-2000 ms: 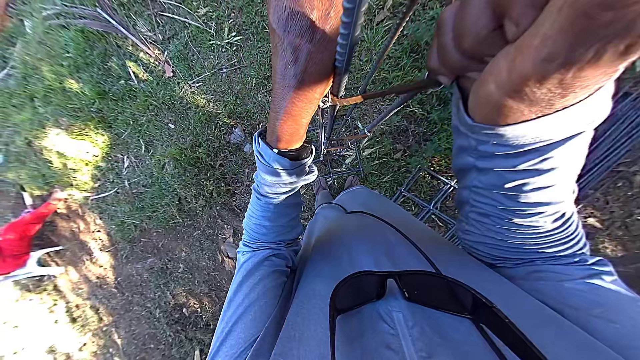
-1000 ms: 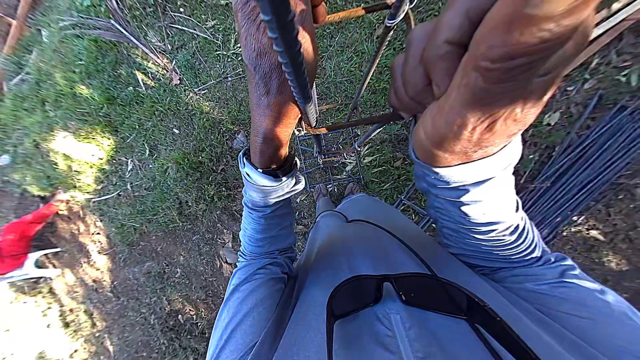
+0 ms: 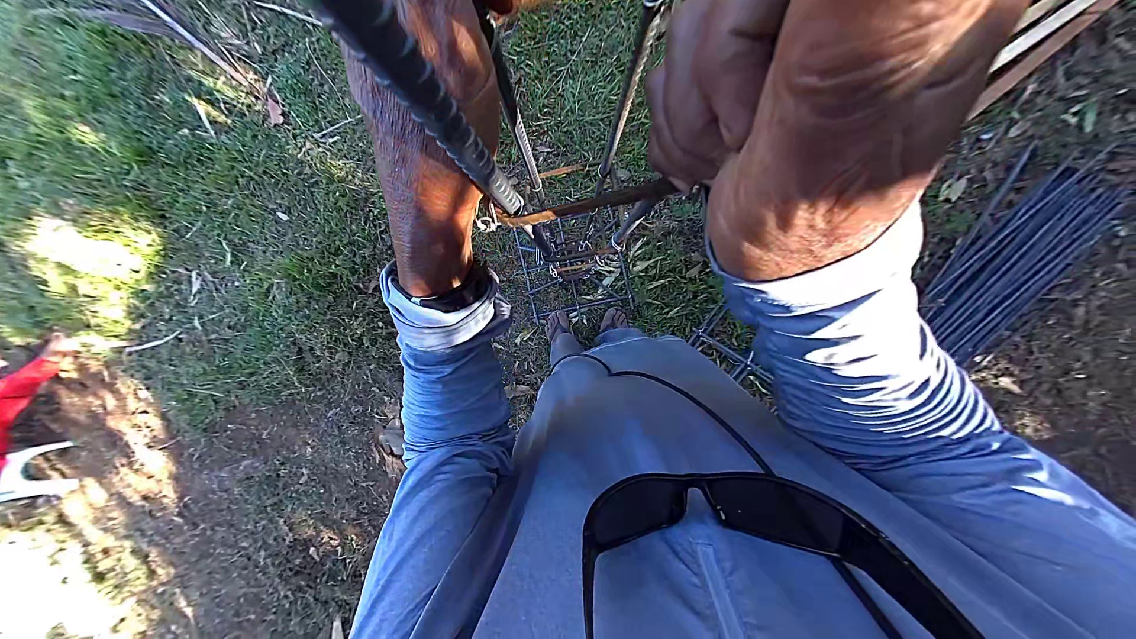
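Observation:
An upright cage of ribbed steel rebar (image 3: 444,124) rises from the ground before me, its near bar passing close to the camera. A rusty stirrup (image 3: 586,206) runs across the bars, with wire ties (image 3: 487,217) at its left corner. My right hand (image 3: 714,98) is at the stirrup's right end, fingers curled; what lies inside them is hidden. My left forearm reaches up past the near bar on its left side. Only a bit of my left hand (image 3: 508,5) shows at the top edge, and its grip is out of sight.
A bundle of dark steel rods (image 3: 1025,253) lies on the ground at right. Wooden boards (image 3: 1047,49) are at the top right. A steel mesh (image 3: 577,288) stands by my feet. At far left are a red cloth (image 3: 22,390) and a white plastic piece (image 3: 35,475).
The view has shifted, and the near rebar now leans across my left forearm. My right hand stays by the stirrup's right end.

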